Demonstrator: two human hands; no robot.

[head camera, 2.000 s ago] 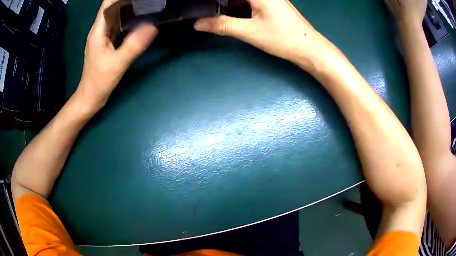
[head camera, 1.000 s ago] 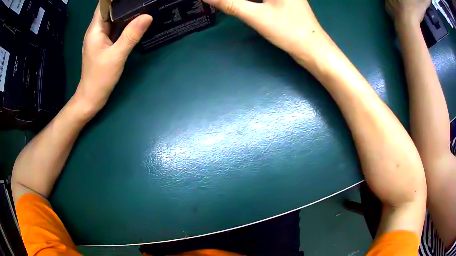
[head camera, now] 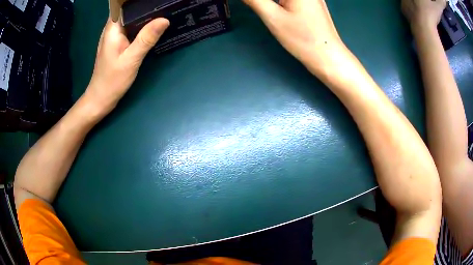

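Observation:
A black retail box [head camera: 194,23] with small white print is at the top edge of the picture, cut off by it. A brown cardboard edge shows at its left end. My left hand [head camera: 122,57] is closed around the box's left end, with the thumb on the printed side. My right hand [head camera: 290,23] is at the top, right of the box, its fingers partly cut off by the picture's edge. Whether it touches the box or holds anything is hidden.
Dark stacked boxes [head camera: 33,67] with white labels stand at the left. The glossy green table [head camera: 207,207] has a pale curved edge. At right, a coworker's arm [head camera: 441,77] reaches over the table beside a dark box [head camera: 450,28].
The box has tilted so its printed side shows, and has shifted slightly right since a second ago. My right hand has moved right, off the box's visible side. My left hand still holds the box.

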